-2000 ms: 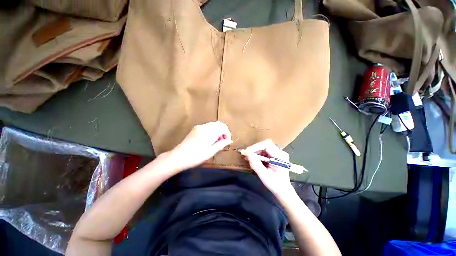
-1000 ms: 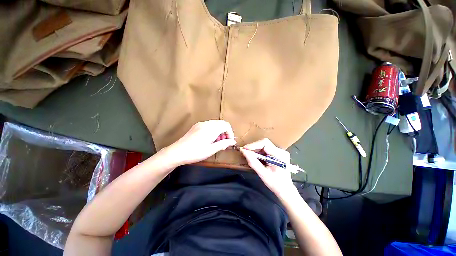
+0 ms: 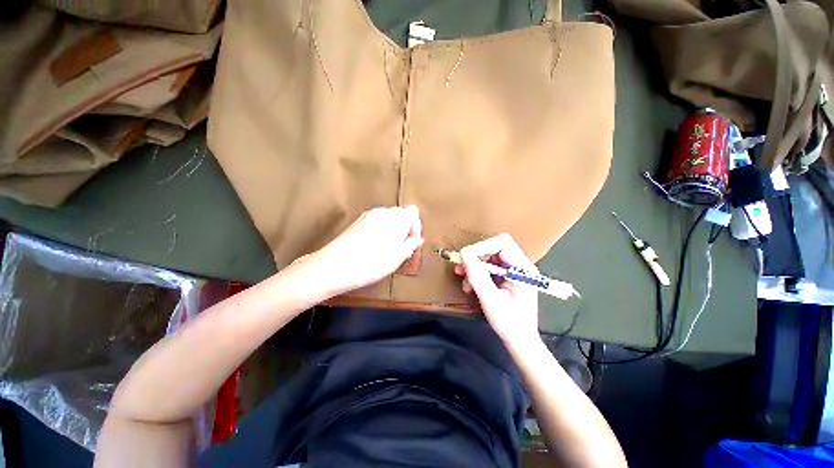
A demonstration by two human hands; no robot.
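Observation:
A tan tote bag lies flat on the green table, its mouth away from me and its reddish-brown base trim near my lap. Loose threads hang at its top edge and lie near the patch. My left hand is closed over the lower centre seam; whether it pinches a thread is too small to tell. It partly covers the small leather patch. My right hand holds a white pen tool, its tip just right of the patch.
A second pen tool with a black cord lies right of the bag. A red can stands by plugs and cables. Brown bags are heaped left and at the back right. A plastic-lined bin is lower left.
My right hand has moved slightly up and right with the pen, away from my left hand. My left hand has moved slightly up and left, and the patch shows more.

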